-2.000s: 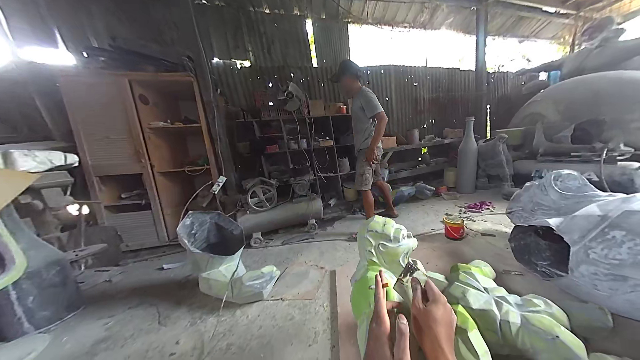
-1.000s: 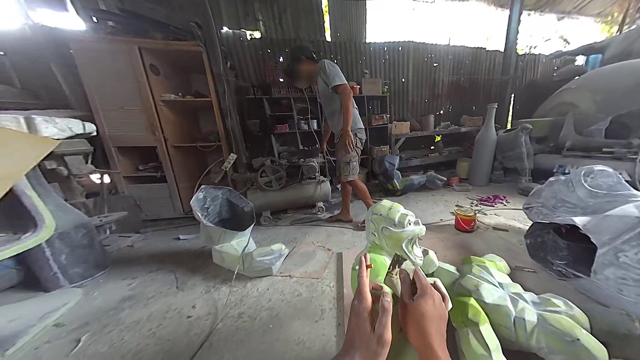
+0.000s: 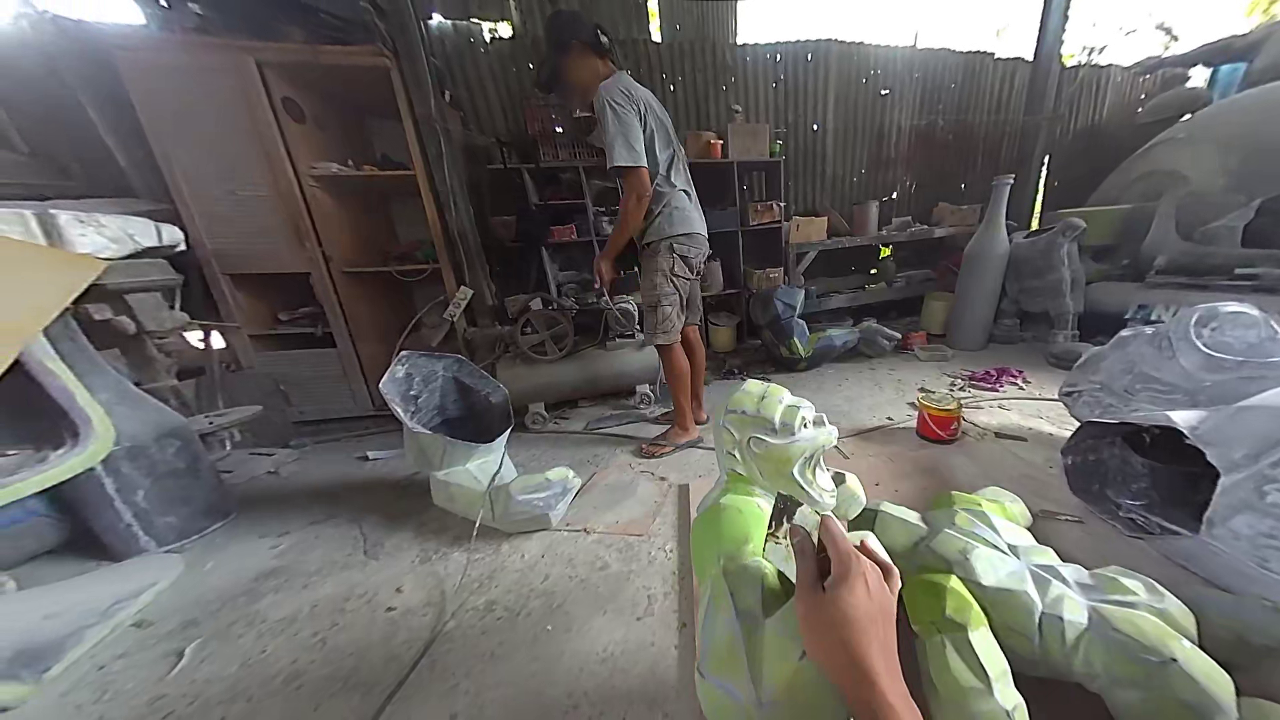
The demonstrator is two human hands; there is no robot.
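Observation:
A pale-green and white faceted figure [image 3: 745,600] stands before me, with an open-mouthed animal-like head [image 3: 775,440] turned right. My right hand [image 3: 850,600] is at its upper chest, below the jaw, thumb and fingertips bent close against the edge of a dark gap. Whether a small thing is between the fingertips cannot be told. My left hand is out of view. Right of my hand lies another faceted green and white part [image 3: 1060,600] with muscle-like shapes, partly behind the hand and the figure.
A red tin [image 3: 938,418] stands on the concrete floor beyond the figure. Left is a hollow faceted boot-like part [image 3: 455,450] with a cord [image 3: 440,610] across it. A person [image 3: 655,200] bends over an air compressor [image 3: 580,370]. Large hollow grey shells [image 3: 1230,440] lie right.
My left hand, earlier on the figure beside my right, has gone out of view. The other person, upright two seconds ago, has moved left and now bends over the compressor.

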